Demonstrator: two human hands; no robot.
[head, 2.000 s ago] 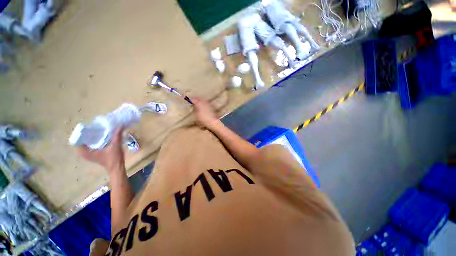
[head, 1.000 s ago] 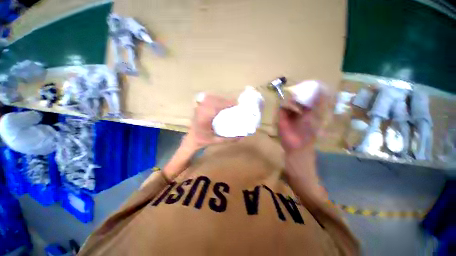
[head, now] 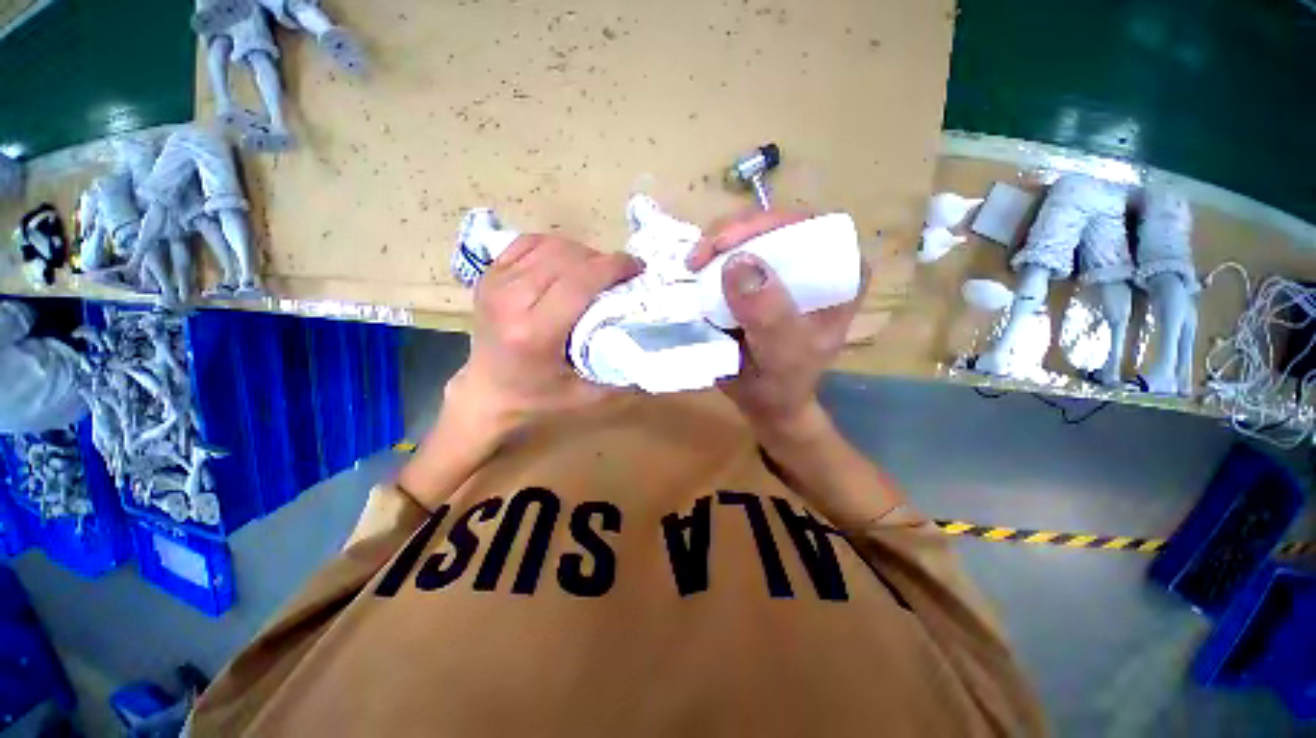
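My left hand (head: 541,325) grips a white figure lower body (head: 657,346), held with its hollow waist opening towards me. One foot sticks out past my left hand and another part points away between my hands. My right hand (head: 787,325) holds a smooth white rounded part (head: 808,267) against the right side of the lower body, thumb on top. Whether the two are joined I cannot tell. A hammer (head: 755,169) lies on the tan board (head: 577,101) just beyond my right hand; its handle is partly hidden.
Grey lower bodies stand or lie at the right (head: 1104,245), at the left (head: 188,209) and at the far left (head: 260,58). Small white parts (head: 945,224) and a white cable bundle (head: 1270,346) are at the right. Blue bins (head: 181,562) hold loose limbs below the bench.
My right hand has brought the white rounded part leftwards against the lower body. The hammer, in my right hand at first, now lies on the board. The view has turned.
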